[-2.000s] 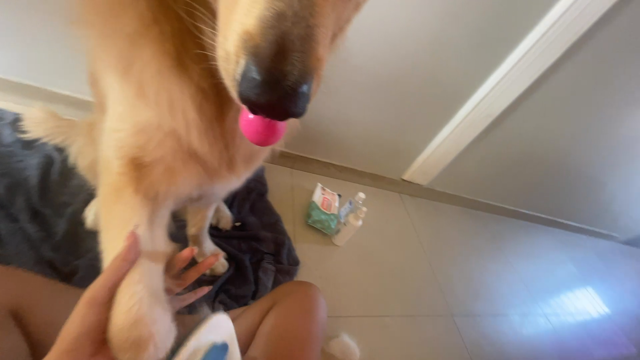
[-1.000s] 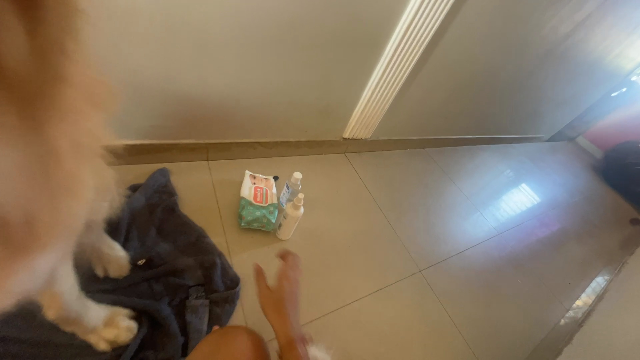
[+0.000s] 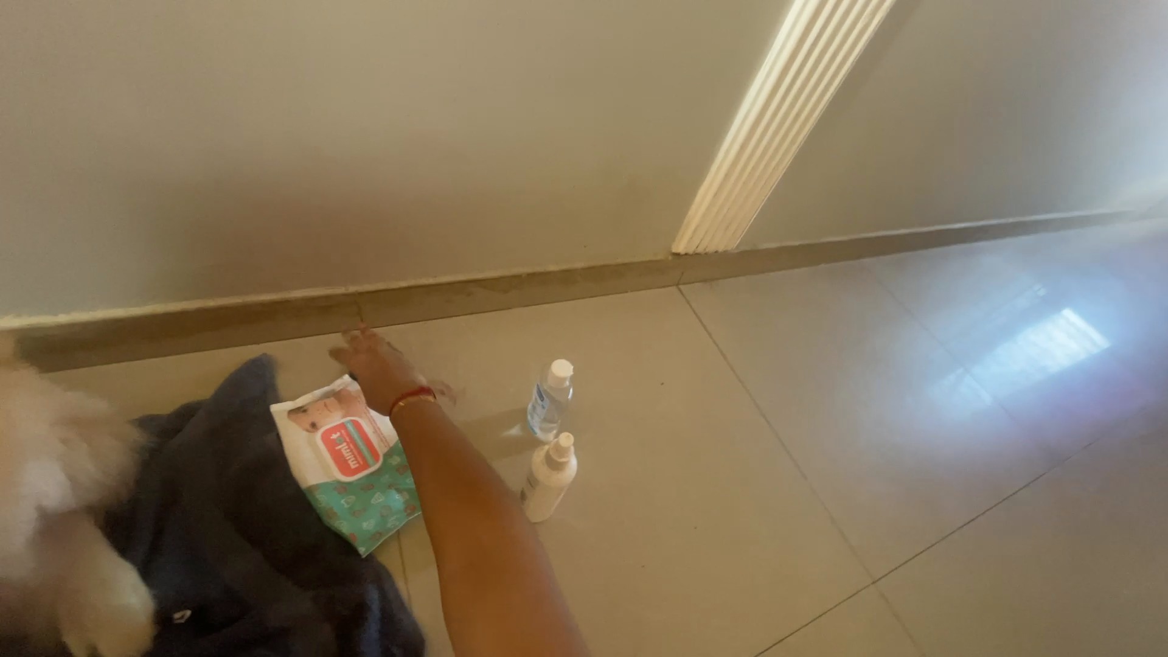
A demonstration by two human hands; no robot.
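My right hand [image 3: 379, 370] reaches from the bottom of the view and lies over the upper right corner of a soft pack of wipes [image 3: 370, 502]. Its fingers are blurred, so whether they grip the pack cannot be told. The pack has a red-framed lid and a green patterned part, and rests against or over the edge of a dark towel [image 3: 228, 511]. Right of my forearm stand a clear bottle with a white cap [image 3: 550, 401] and a white pump or spray bottle [image 3: 549, 479]. My left hand is out of view.
A light-furred dog's leg and paw [image 3: 105, 593] are at the lower left, on or beside the towel. Along the wall runs a brown skirting [image 3: 511, 290], with a ribbed white trim [image 3: 776, 137] rising from it. The floor [image 3: 712, 547] has large glossy tiles.
The wipes pack has moved left from beside the two bottles to the towel's edge. My right hand has moved from below the bottles to the pack. The view has swung off the dog's head and body.
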